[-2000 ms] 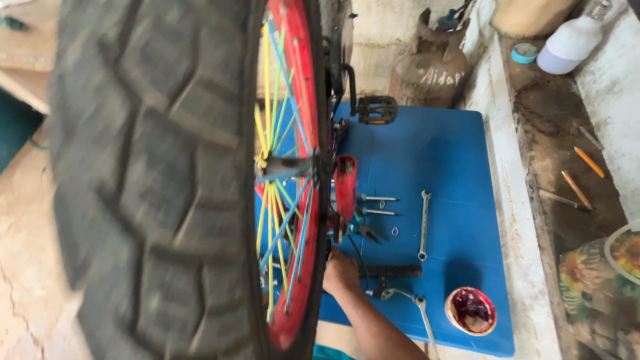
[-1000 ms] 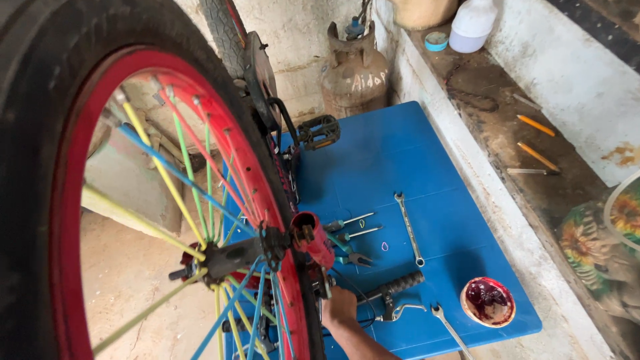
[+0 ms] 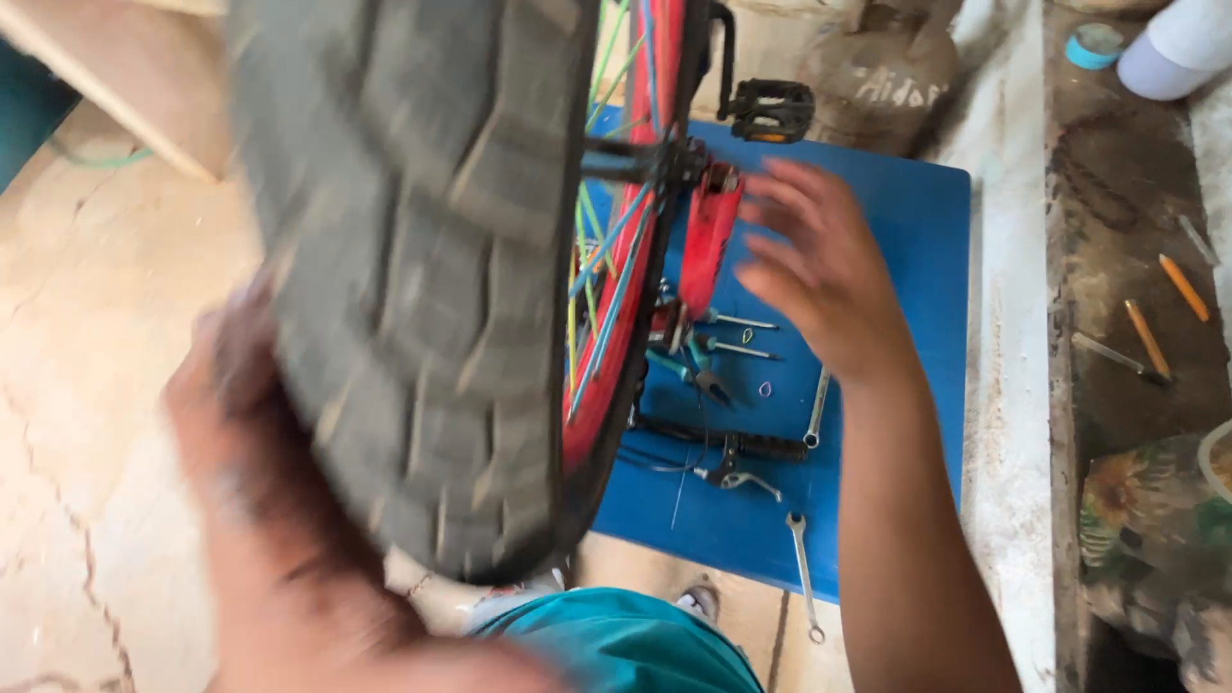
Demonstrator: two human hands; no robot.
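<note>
A bicycle wheel with a black knobby tyre (image 3: 423, 289), red rim (image 3: 616, 385) and coloured spokes stands upright close to the camera. My left hand (image 3: 255, 385), blurred, lies against the tyre's left side, its fingers partly hidden. My right hand (image 3: 804, 260) is blurred too, fingers spread and holding nothing, just right of the red fork leg (image 3: 707, 241). Below the fork are screwdrivers (image 3: 746, 349), pliers (image 3: 707, 380), and a handlebar grip (image 3: 770, 446) with a brake lever (image 3: 751, 481). One combination wrench (image 3: 818, 409) is partly behind my right forearm; another wrench (image 3: 804, 577) lies lower down.
A blue tabletop (image 3: 905, 241) lies under the bicycle, whose pedal (image 3: 773, 111) sticks out above it. At right runs a ledge (image 3: 1107, 279) with orange pencils (image 3: 1184, 287), a blue lid (image 3: 1094, 45) and a light bulb (image 3: 1174, 53). A gas cylinder (image 3: 866, 87) stands behind the table.
My right hand has left the place low beside the fork and is now higher, at its right. My left hand has come into view at the tyre. The view has swung over the tread.
</note>
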